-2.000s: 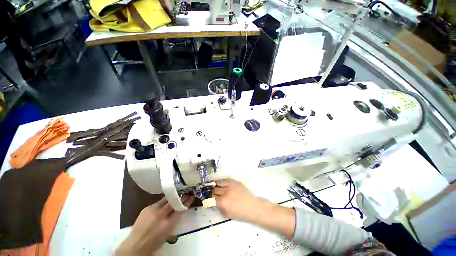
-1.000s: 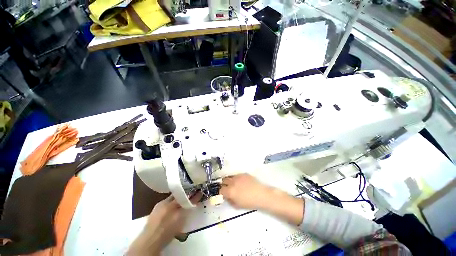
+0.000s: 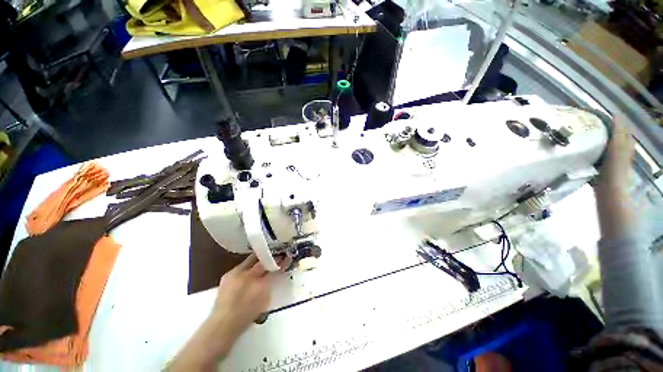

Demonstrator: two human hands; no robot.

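Note:
A brown panel (image 3: 208, 254) lies under the left end of the white sewing machine (image 3: 342, 196). My left hand (image 3: 247, 287) is at the presser foot (image 3: 307, 251), its fingertips close to the foot and partly behind the curved white guard. Whether its fingers hold the panel's edge is hidden. A small cream block (image 3: 305, 264) sits beside the foot. My right hand (image 3: 619, 156) is raised at the far right end of the machine, by the handwheel area. It is blurred, and its grip cannot be made out.
Brown panels (image 3: 51, 280) lie on orange panels (image 3: 98, 280) at left. Behind are orange strips (image 3: 69, 196) and brown strips (image 3: 156, 190). Black-corded snips (image 3: 449, 265) lie right of the needle. Thread cones (image 3: 342, 102) stand behind the arm.
My right hand has left the presser foot and moved far right to the machine's end. My left hand remains by the foot. The view has shifted slightly.

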